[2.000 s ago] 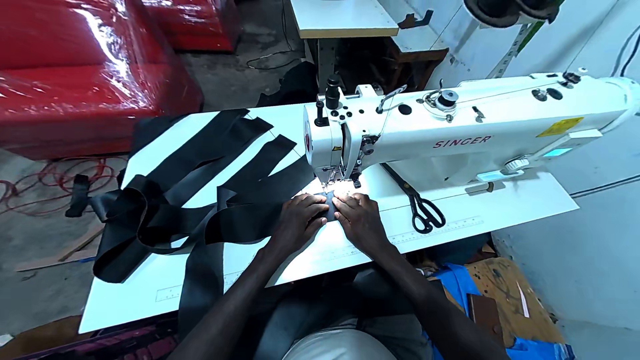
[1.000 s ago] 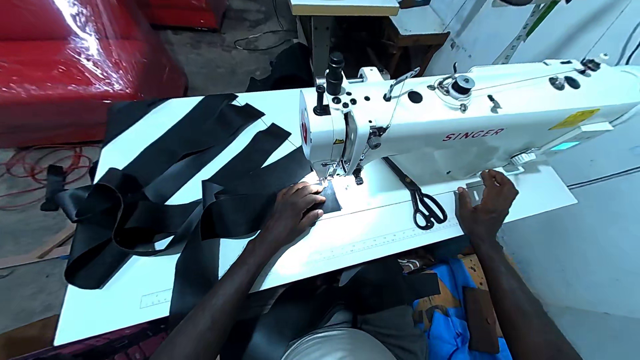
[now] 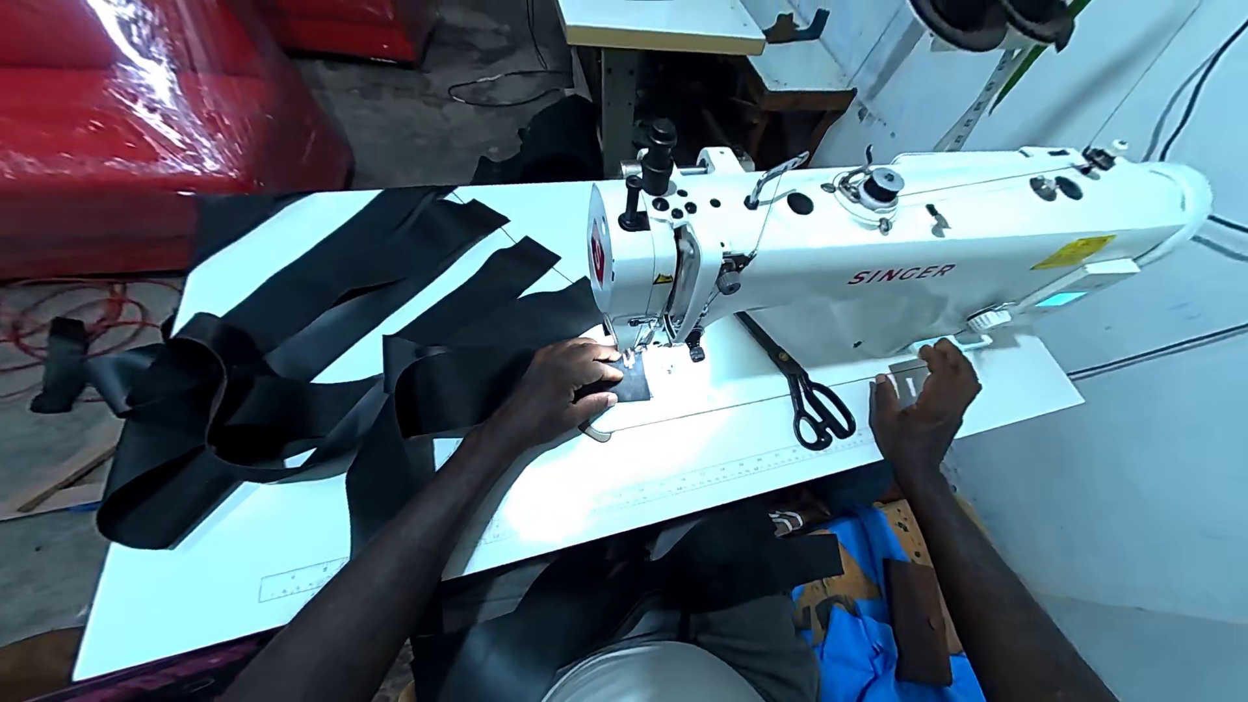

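Note:
My left hand (image 3: 570,388) rests on a black material strip (image 3: 487,366), pressing its end flat beside the needle area of a white Singer sewing machine (image 3: 829,253). The strip runs left into long looped black strips (image 3: 224,390) lying across the white table. My right hand (image 3: 921,400) is at the machine's right side, fingers around or against the stitch lever (image 3: 960,341); the exact contact is unclear. A small grey plate (image 3: 908,382) shows between thumb and fingers. Black-handled scissors (image 3: 819,405) lie between my hands, their blades pointing toward the machine.
The white table (image 3: 721,458) bears printed ruler marks along its front. Red plastic-wrapped furniture (image 3: 156,127) stands at the upper left, with a red cable (image 3: 107,312) on the floor below. Black material hangs over my lap. Blue cloth (image 3: 858,565) lies at the lower right.
Two seconds ago both hands were together at the needle; my right hand has since moved right to the machine's right side. My left hand has stayed on the strip.

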